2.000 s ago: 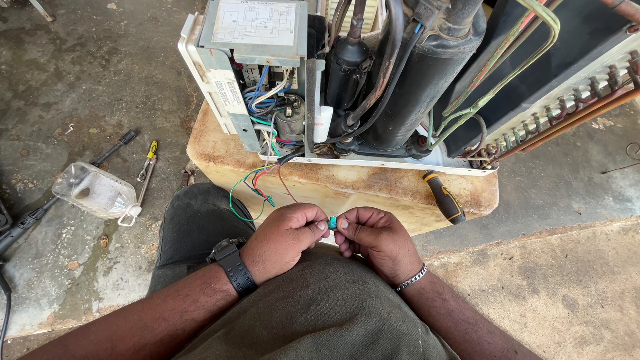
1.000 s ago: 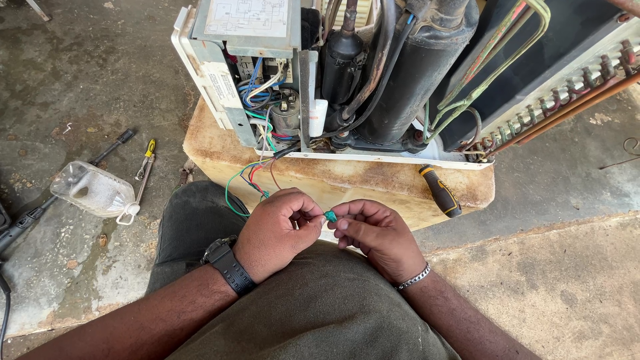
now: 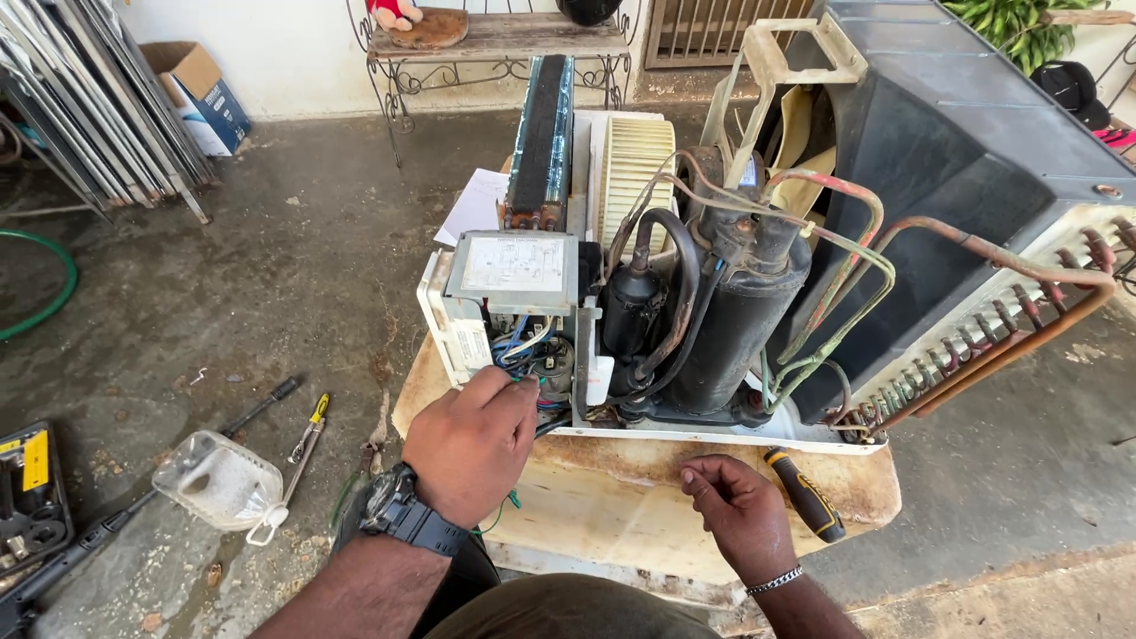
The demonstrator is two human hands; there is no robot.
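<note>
My left hand, with a black watch on its wrist, is at the wiring compartment of an opened air conditioner; its fingertips touch the wires or lie just in front of them, and their grip is hidden. A green wire end hangs below this hand. My right hand is half curled above the wooden board, with nothing visible in its fingers. Right beside it lies a black and yellow tool handle. Behind the wiring stand a black compressor and bent copper pipes.
On the concrete floor at left lie a plastic jug, a yellow-handled screwdriver, a long black bar and a tool case. Condenser fins and pipe bends stick out at right. A metal bench stands behind.
My hands were together over my lap at a green piece; they are now apart, the left up at the wiring and the right over the board. The view has tilted up.
</note>
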